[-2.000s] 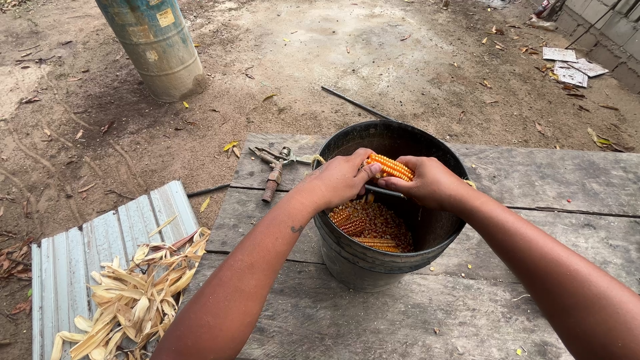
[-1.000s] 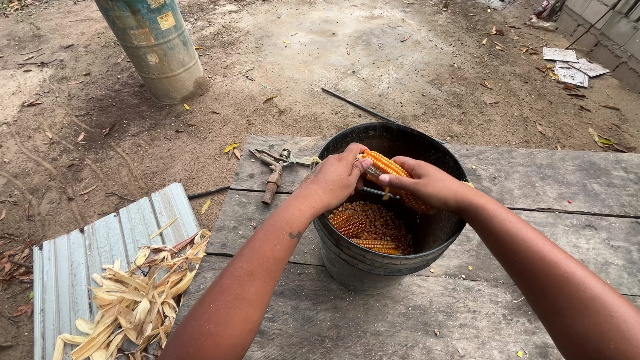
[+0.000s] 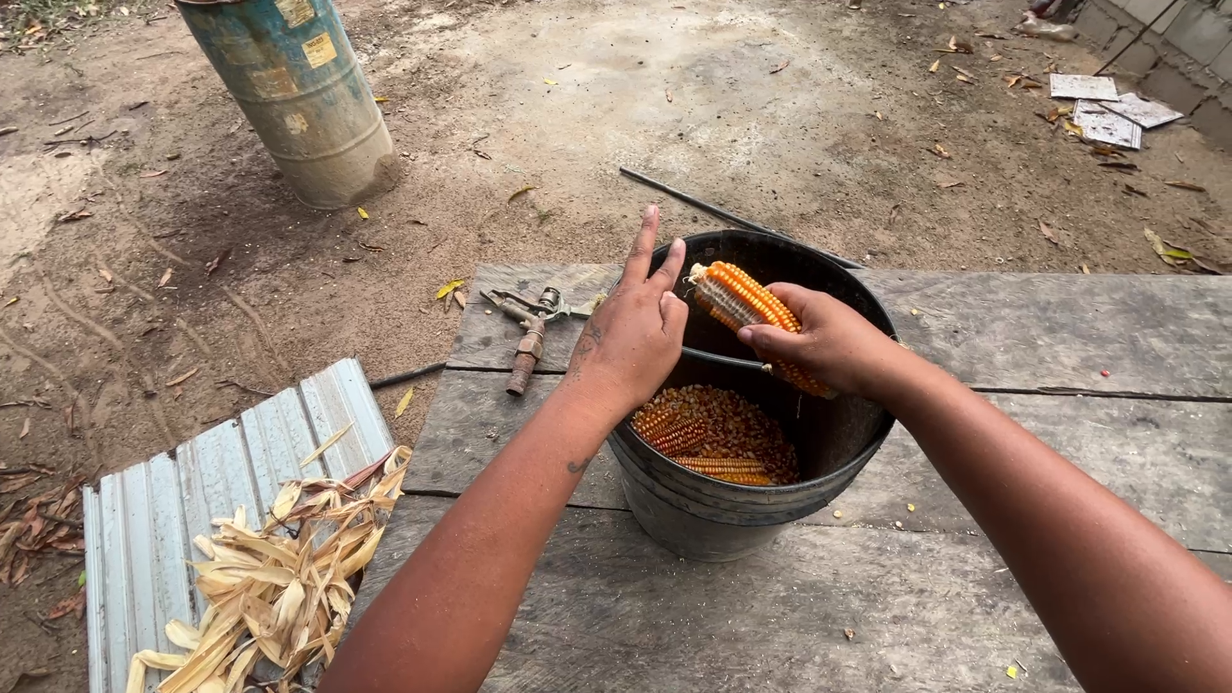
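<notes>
My right hand (image 3: 823, 337) grips an orange corn cob (image 3: 746, 306), partly bare of kernels, over the mouth of a black plastic bucket (image 3: 712, 520). My left hand (image 3: 640, 322) is off the cob at the bucket's left rim, with two fingers stretched upward and nothing seen in it. Inside the bucket lie loose corn kernels (image 3: 741, 423) and a few more cobs (image 3: 722, 469). A thin bar, perhaps the bucket's handle, crosses its opening.
The bucket stands on a weathered plank table (image 3: 1059, 327). A rusty metal fitting (image 3: 527, 346) lies left of it. Dry corn husks (image 3: 279, 577) rest on corrugated sheet metal (image 3: 144, 539) at lower left. Beyond are a metal drum (image 3: 308, 106), a dark rod (image 3: 703, 205) and tiles (image 3: 1107, 123).
My left hand has let go of the cob and its fingers have opened upward. The cob stays in my right hand, now showing a patch without kernels.
</notes>
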